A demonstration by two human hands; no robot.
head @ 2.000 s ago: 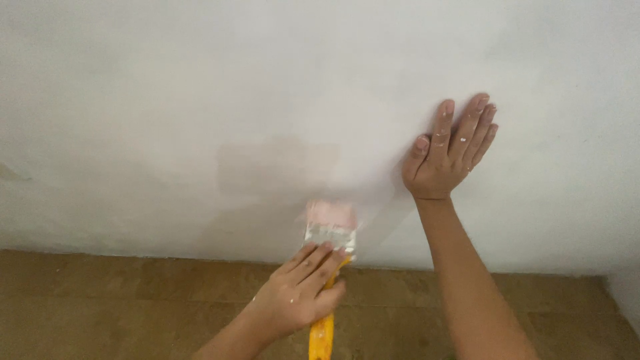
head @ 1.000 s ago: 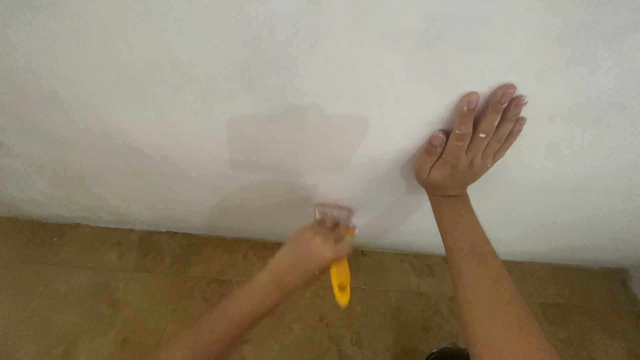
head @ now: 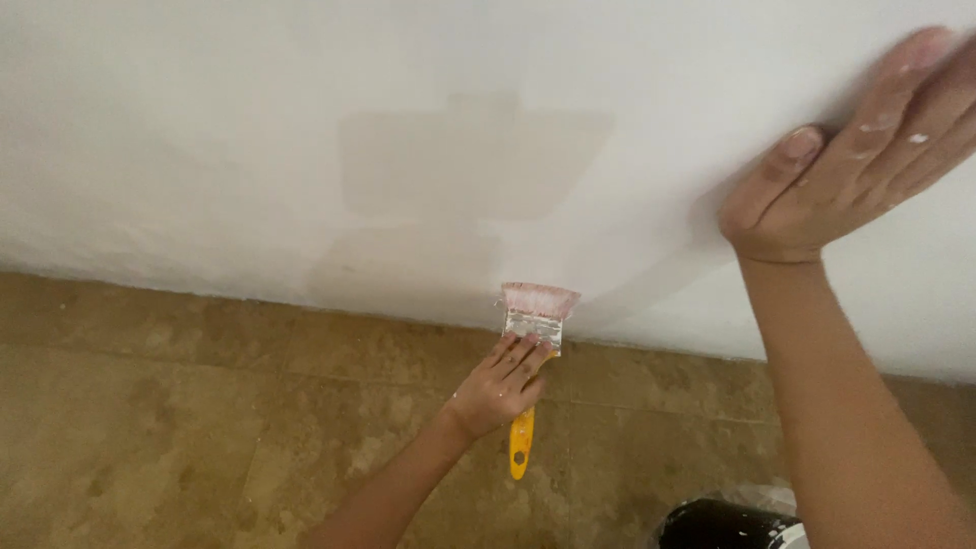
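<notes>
My left hand [head: 499, 385] grips a flat paintbrush [head: 521, 442] with a yellow handle, near its paint-smeared metal ferrule. The brush points up, and its pinkish, paint-coated bristles are against the lower part of the white wall [head: 229, 175], just above the floor line. Higher and to the right, my right hand [head: 854, 160] lies against the wall with its fingers extended, holding nothing; the fingertips run out of view at the right edge. Both hands bear small white paint spots.
Brown tiles cover the floor [head: 152, 427] and meet the wall along a slanting edge. A black bucket [head: 717, 526] with white paint marks stands at the bottom right, partly hidden by my right forearm. Shadows fall on the wall above the brush.
The view has shifted, showing more floor and more of the bucket, which only peeked in one second ago. My left hand still holds the brush low on the wall.
</notes>
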